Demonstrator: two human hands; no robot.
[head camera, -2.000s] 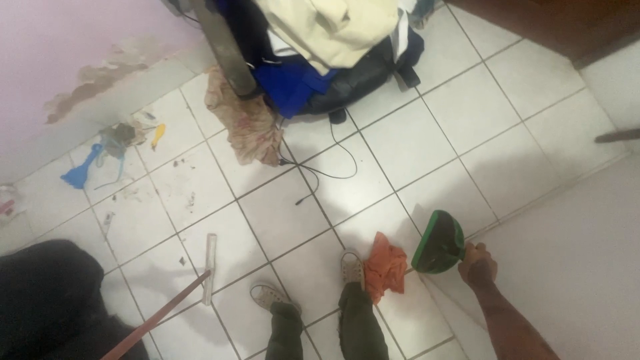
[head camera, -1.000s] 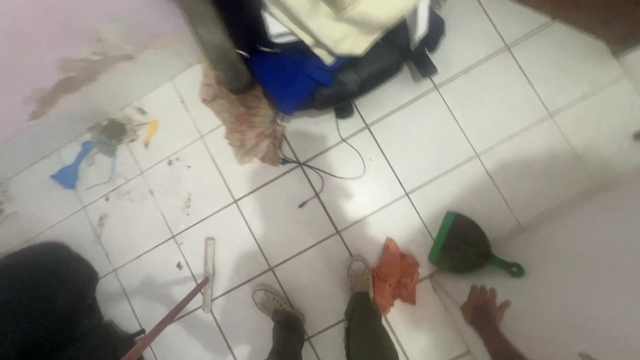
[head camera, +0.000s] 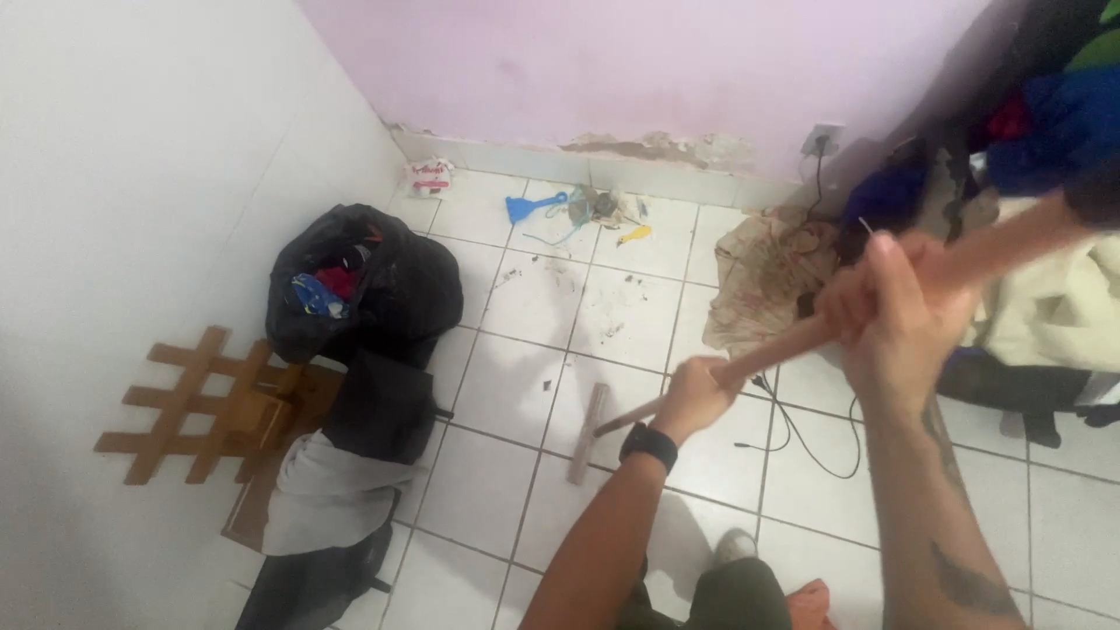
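Observation:
My left hand (head camera: 697, 398), with a dark watch on its wrist, is closed around the lower part of a wooden pole (head camera: 783, 350). Higher up the same pole, my right hand (head camera: 901, 306) grips it, thumb upward. At the pole's lower end a narrow squeegee or broom head (head camera: 588, 434) rests on the white floor tiles. Dark dirt specks (head camera: 612, 331) lie beyond the head. Near the wall are a blue toy rake (head camera: 535, 206), a small heap of debris (head camera: 598, 206) and a yellow plastic piece (head camera: 635, 234).
A black bag of clothes (head camera: 394, 280), a wooden lattice (head camera: 184, 411) and grey cloth (head camera: 332, 499) stand at left. A stained cloth (head camera: 761, 271), a black cable (head camera: 809, 455) and piled clothes (head camera: 1059, 297) lie at right. An orange cloth (head camera: 809, 605) is near my foot (head camera: 735, 547).
The view has swung left. My right hand, earlier holding the green dustpan and then open beside it on the floor, is now on the pole. The dustpan is out of view.

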